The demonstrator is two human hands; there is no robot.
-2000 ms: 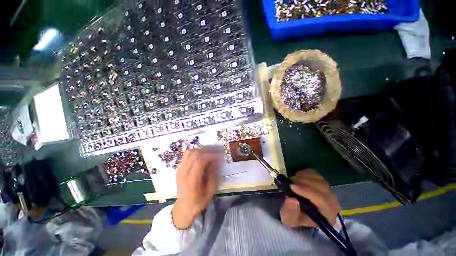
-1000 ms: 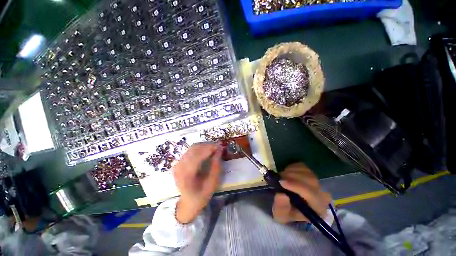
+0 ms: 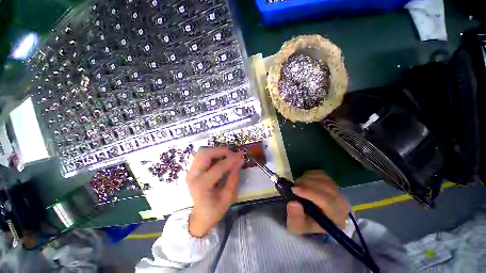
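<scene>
My right hand [image 3: 318, 203] holds the black soldering iron [image 3: 314, 213], its silver shaft and tip pointing up-left to the reddish-brown fixture block [image 3: 256, 154]. My left hand [image 3: 213, 186] is at the block's left edge, thumb and fingertips pinched close to the iron's tip. A tiny part seems to be between the fingertips, too small and blurred to name. Gold-silver metal components [image 3: 241, 134] are heaped just above the block. Dark red-purple components [image 3: 171, 162] lie loose on the white work sheet [image 3: 165, 195], left of my left hand.
A large clear blister tray [image 3: 152, 139] with filled pockets spans the upper left. A tan-rimmed bowl [image 3: 275, 85] with silver filling stands above right. A black fume fan [image 3: 397, 146] is at right, a blue bin [image 3: 320, 11] at top. More dark red parts [image 3: 111, 181] and a silver cylinder [image 3: 63, 213] lie left.
My left hand has moved from the dark red parts to the block, its fingertips now at the iron's tip. The iron stays over the block. The whole view has shifted somewhat.
</scene>
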